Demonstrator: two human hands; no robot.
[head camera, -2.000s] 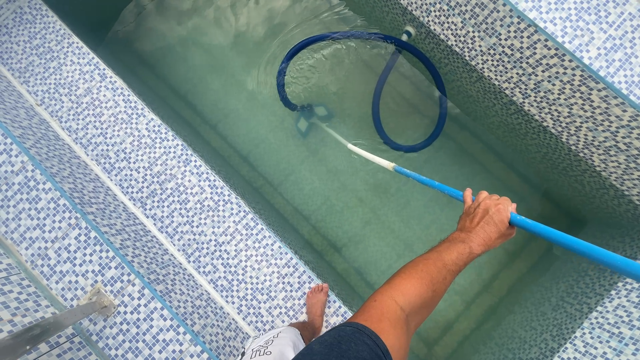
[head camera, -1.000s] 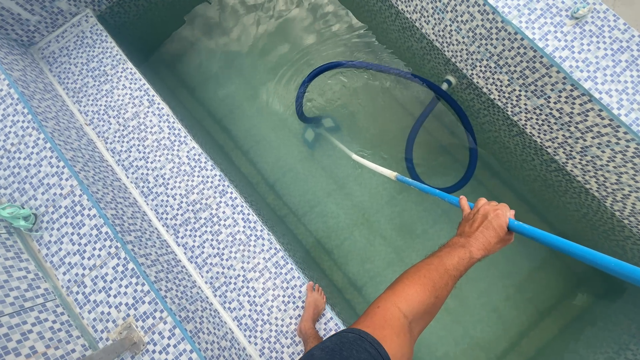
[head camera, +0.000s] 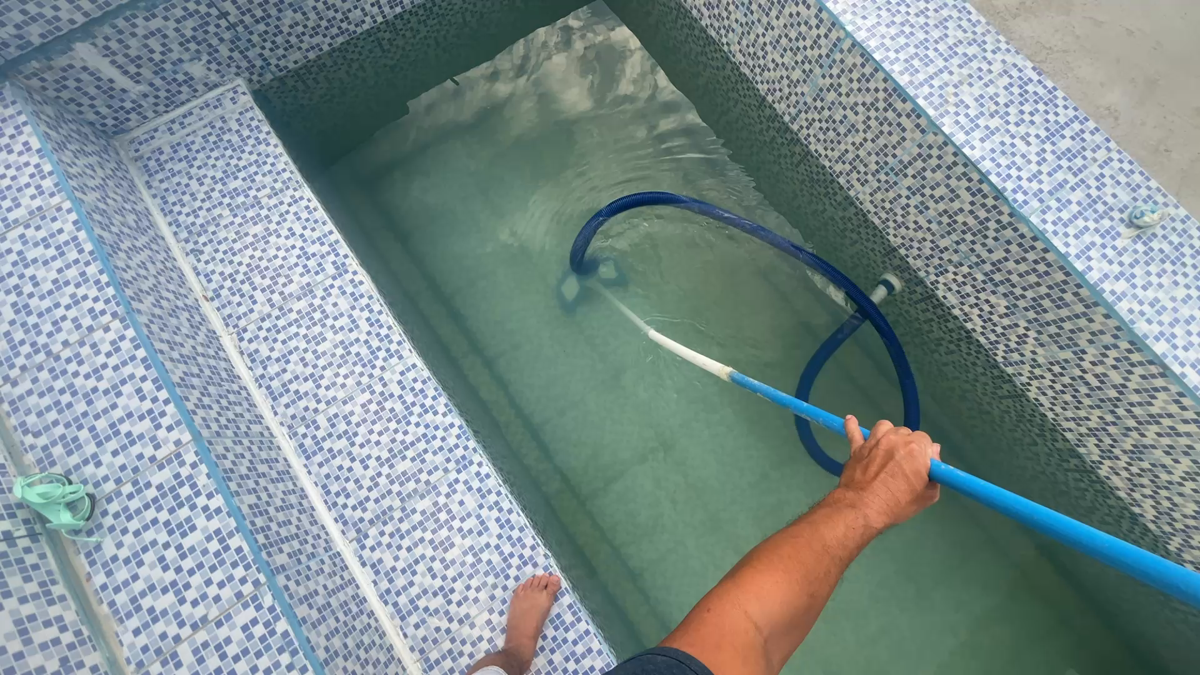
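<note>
My right hand (head camera: 889, 469) is closed around a bright blue pole (head camera: 1059, 527), back of the hand upward. The pole runs down-right past the frame edge; its far end joins a white section (head camera: 689, 354) that enters the greenish water. At its tip, a submerged pool vacuum head (head camera: 591, 279) shows only faintly. A dark blue ribbed hose (head camera: 750, 225) rises from the head and loops around to a pale fitting (head camera: 886, 284) at the right pool wall. Part of the loop lies beyond the pole and my hand. My left hand is out of frame.
My bare foot (head camera: 531, 614) stands on the mosaic-tiled ledge (head camera: 375, 412) beside the water. Teal straps or goggles (head camera: 56, 502) lie on the tiles at left. A small object (head camera: 1146, 217) sits on the right coping (head camera: 1041, 122). Stepped tiled walls border the pool.
The view has shifted, bringing more of the pool's far end and the teal item into sight. My right hand keeps its hold on the pole. The hose loop now reaches closer to that hand.
</note>
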